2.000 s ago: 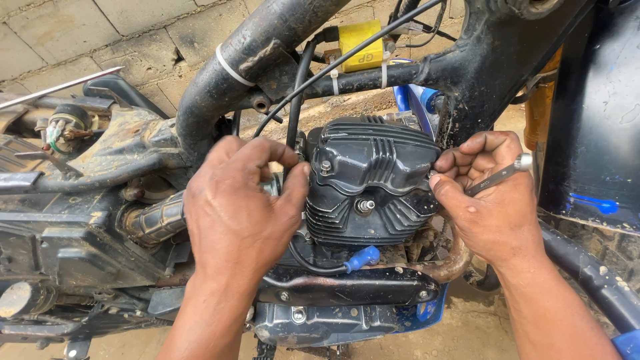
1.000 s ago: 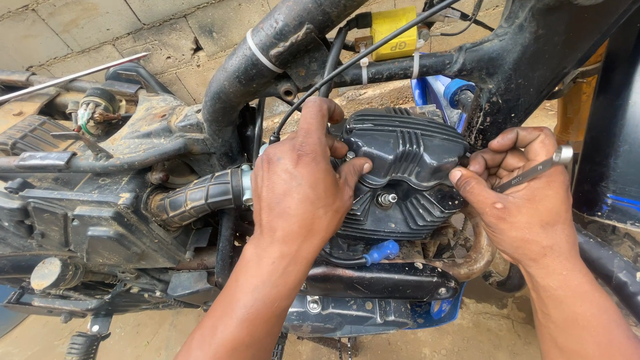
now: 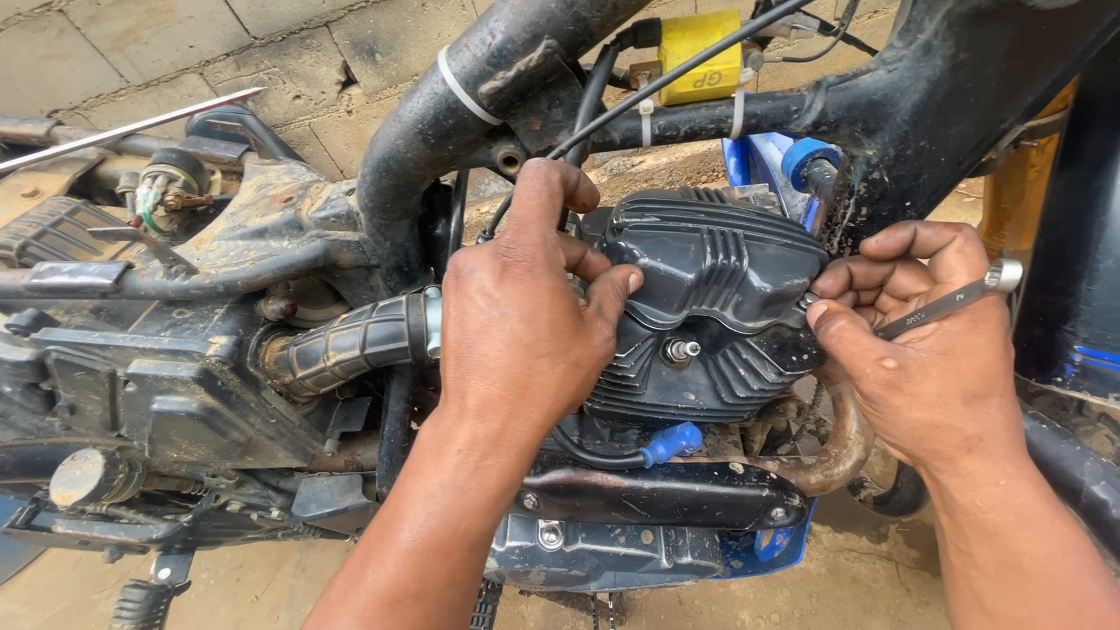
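A black ribbed cylinder head cover (image 3: 713, 254) tops the finned motorcycle engine, between my two hands. My left hand (image 3: 534, 315) is at its left edge, thumb against the cover and index finger raised; whether it grips a bolt there is hidden. My right hand (image 3: 919, 341) pinches a small metal bolt (image 3: 808, 301) at the cover's right edge. A steel wrench (image 3: 936, 311) lies across that palm, its ring end showing past the fingers. A spark plug (image 3: 681, 351) sticks out below the cover, and the blue spark plug cap (image 3: 672, 444) hangs loose on its cable.
The black frame tube (image 3: 420, 131) curves around the engine's upper left. A yellow ignition coil (image 3: 700, 57) and a black cable pass above. A ribbed rubber intake duct (image 3: 350, 341) lies left of my left wrist, and a rusty exhaust pipe (image 3: 844, 437) bends below my right hand.
My left hand has gone from blurred motion beside the cover to its left edge, with the index finger now raised. My right hand stays at the right edge with the wrench. The view has shifted left.
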